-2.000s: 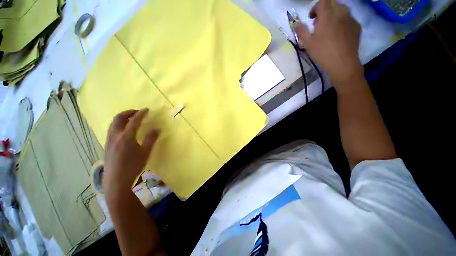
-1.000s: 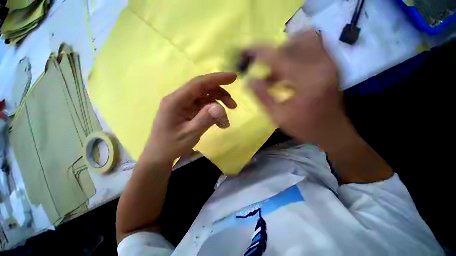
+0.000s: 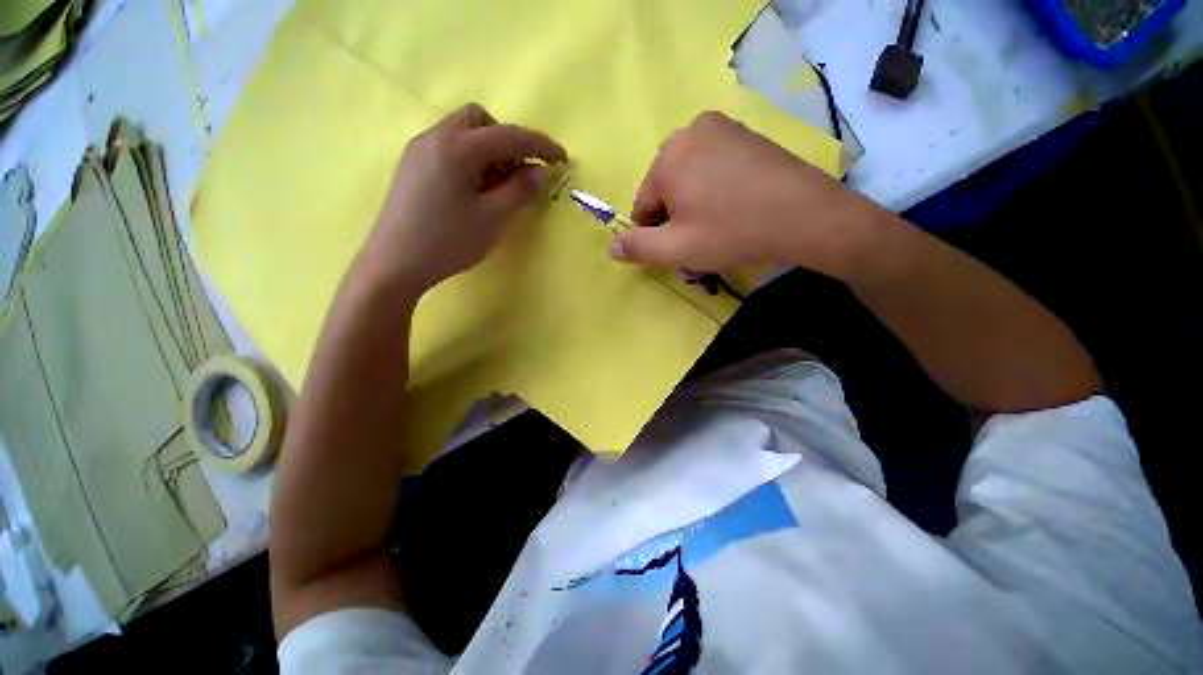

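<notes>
The bag panel (image 3: 528, 330) lies yellow side up across the bench edge, its seam running diagonally. My right hand (image 3: 699, 198) grips thread snips (image 3: 596, 207), whose shiny blades point left toward the seam. A dark cord or tie shows below that hand. My left hand (image 3: 488, 172) has thumb and fingertips pinched on a small pale strip (image 3: 561, 178) at the seam, just left of the blade tips; it looks like the masking tape piece.
A masking tape roll (image 3: 235, 413) and stacked olive panels (image 3: 79, 356) lie at left. A dark square block on a rod (image 3: 896, 71) lies at upper right, near a blue-rimmed parts tray (image 3: 1115, 50). White papers (image 3: 778, 66) show under the panel.
My right hand has come from the bench at right to the panel with the snips. My left hand has moved up to the seam and closed its fingertips. The panel has shifted toward me.
</notes>
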